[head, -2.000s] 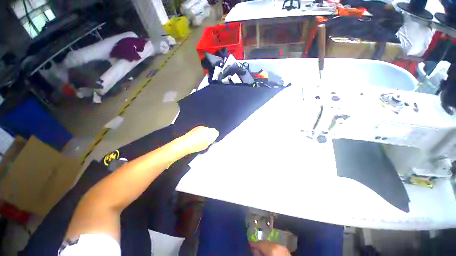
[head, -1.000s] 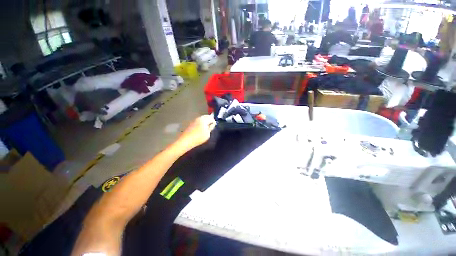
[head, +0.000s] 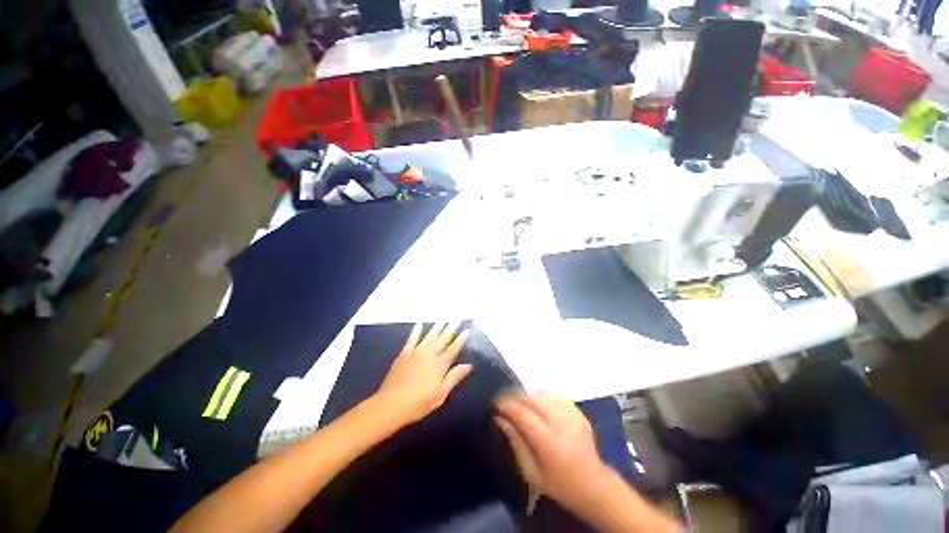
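Observation:
A dark navy panel [head: 416, 458] lies over the table's front edge and hangs toward me. My left hand [head: 425, 370] lies on its upper part with fingers spread. My right hand [head: 541, 432] is at its right edge, slightly blurred, fingers bent; the cloth's edge seems to be at the fingertips. Another navy garment panel [head: 323, 265] is spread left of the needle. Reflective tape [head: 226, 392] and a round yellow-and-black badge [head: 98, 430] show at lower left. A dark pointed piece [head: 609, 295] lies under the arm of the white sewing machine [head: 666, 224].
Fabric scraps [head: 343, 175] lie at the table's back left, before a red crate [head: 315, 115]. A black phone-like object [head: 718, 89] stands above the machine. A control panel [head: 788, 285] is to its right. Folded grey cloth [head: 879, 500] is low at right.
The view has turned right. My left hand has come from the far-left panel to a dark panel at the front edge. My right hand has come up beside it.

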